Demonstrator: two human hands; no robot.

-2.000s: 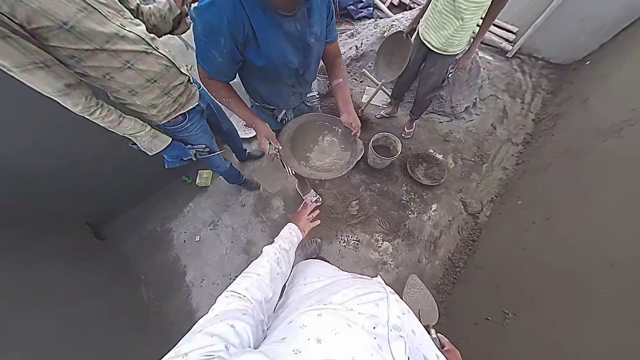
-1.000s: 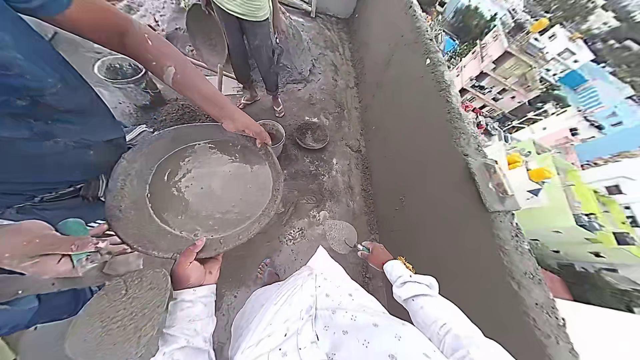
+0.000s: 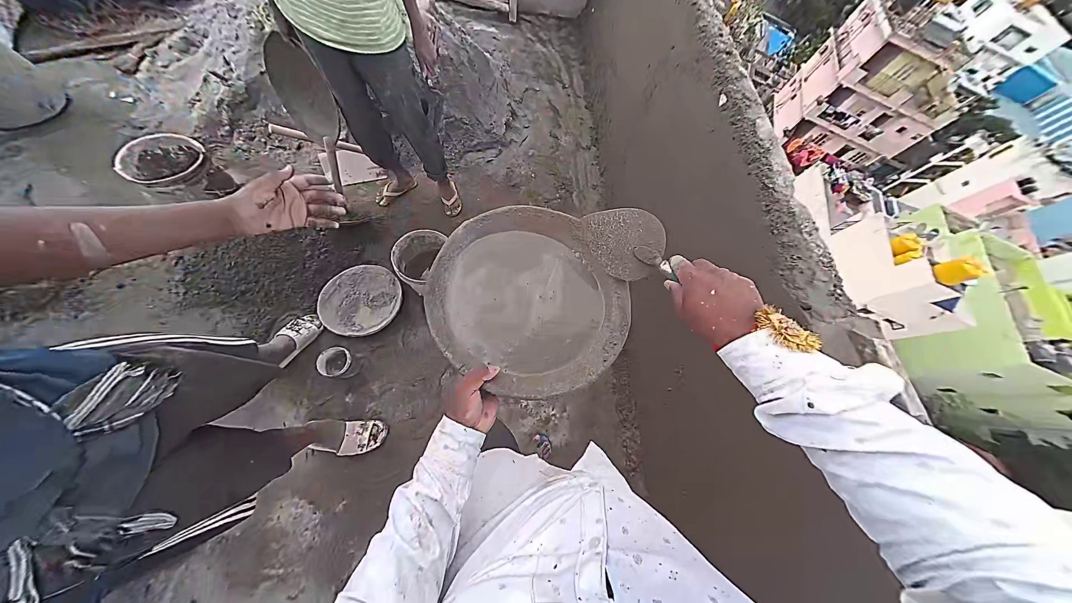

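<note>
My left hand [image 3: 474, 400] grips the near rim of a wide round mortar pan [image 3: 526, 301], thumb over the edge. Grey, wet-looking mortar lies in the pan. In my right hand [image 3: 713, 300] is the handle of a trowel [image 3: 621, 243] with a broad rounded blade. The blade overlaps the pan's right rim; whether they touch I cannot tell. A bucket [image 3: 416, 258] stands just beyond the pan's left edge, beside a shallow bowl [image 3: 360, 300] with mortar residue. A small cup [image 3: 335, 362] sits below that bowl.
A co-worker's open hand [image 3: 285, 201] reaches in from the left, and their slippered feet are at lower left. Another person in dark trousers [image 3: 377, 92] stands ahead near an upright pan [image 3: 301, 84]. A plastered parapet wall [image 3: 670, 151] runs along the right, with buildings beyond. Another bucket [image 3: 161, 159] stands upper left.
The co-worker's hand has let go of the pan, which my left hand now holds in front of me. My right hand has brought the trowel up to the pan's right rim.
</note>
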